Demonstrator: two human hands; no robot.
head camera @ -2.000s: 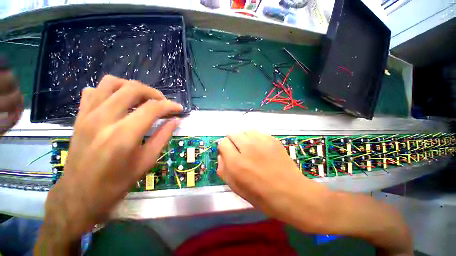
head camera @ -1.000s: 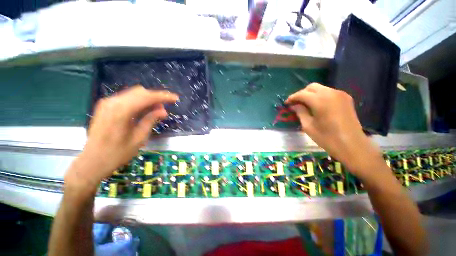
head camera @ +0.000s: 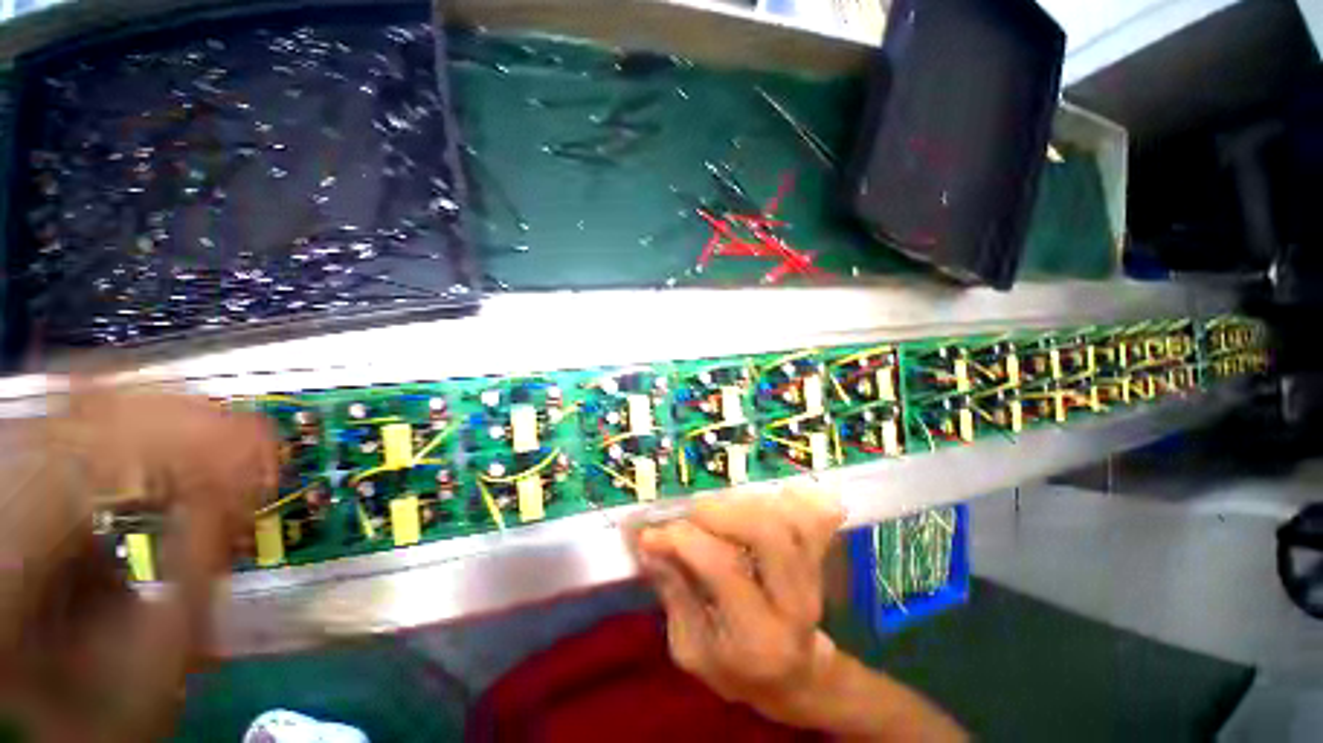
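Observation:
The green circuit board panel (head camera: 557, 449) lies between pale metal rails, with two rows of small boards bearing yellow transformers and thin yellow wires. My left hand (head camera: 145, 508) is blurred over the panel's left end and hides part of it; its fingertips are unclear. My right hand (head camera: 747, 581) rests at the near rail (head camera: 435, 588), fingers curled, and I cannot tell if it holds anything. Black wires fill the black wire tray (head camera: 240, 174) at the upper left. Red wires (head camera: 755, 244) lie in a small pile on the green mat (head camera: 559, 218), with some black wires around them.
A second black tray (head camera: 958, 138) stands tilted at the right of the mat, with a few red wires inside. A blue bin (head camera: 946, 584) with pale green-yellow wires is below the line at right. A white object (head camera: 298, 726) is at the bottom left.
My right hand has moved from the red wires down to the near rail. My left hand has moved from the wire tray down over the panel's left end. The view has shifted.

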